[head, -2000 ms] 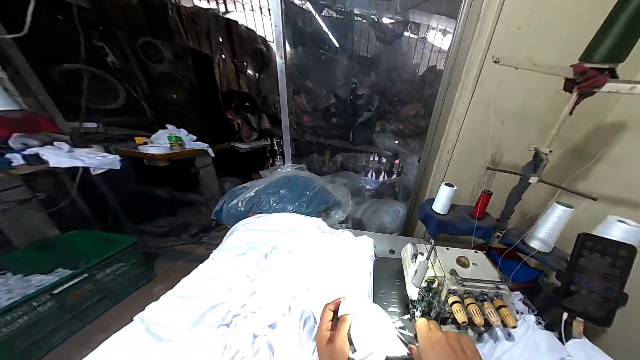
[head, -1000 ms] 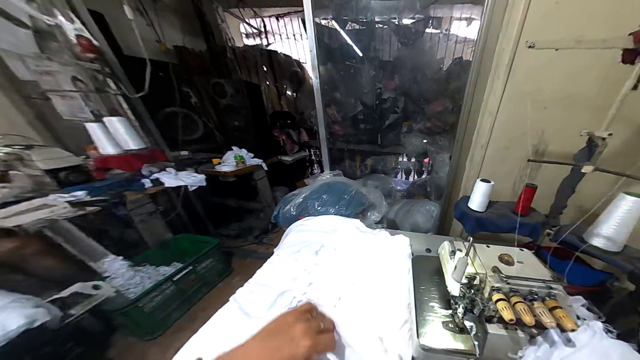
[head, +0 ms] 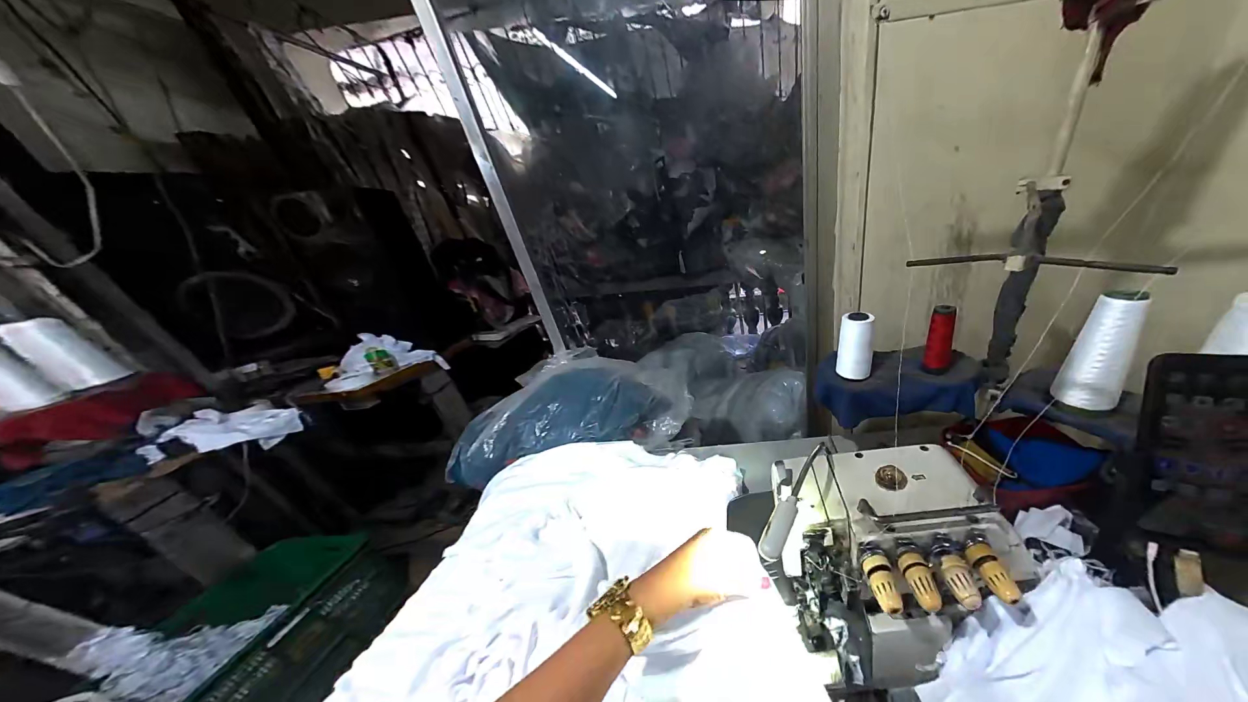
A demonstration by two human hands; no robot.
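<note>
My left hand (head: 690, 577), with a gold-coloured watch or bracelet (head: 621, 615) at the wrist, reaches onto a pile of white fabric (head: 575, 526). Its fingers touch the cloth beside the machine, but glare and folds hide whether they grip it. Just to the right stands an overlock sewing machine (head: 907, 487) with a row of yellowish tension knobs (head: 917, 575); its lit needle area adjoins the fabric. My right hand is out of view.
White cloth (head: 1082, 634) lies right of the machine. White (head: 855, 346), red (head: 940, 339) and large white thread cones (head: 1104, 351) stand behind it, near a dark phone-like device (head: 1194, 448). Plastic-wrapped bundles (head: 575, 409) lie beyond the fabric; a green crate (head: 302, 604) sits lower left.
Two seconds ago both hands were at the machine's front; the right has since left view. My left hand has moved over the fabric towards the machine since one second ago. The view has shifted.
</note>
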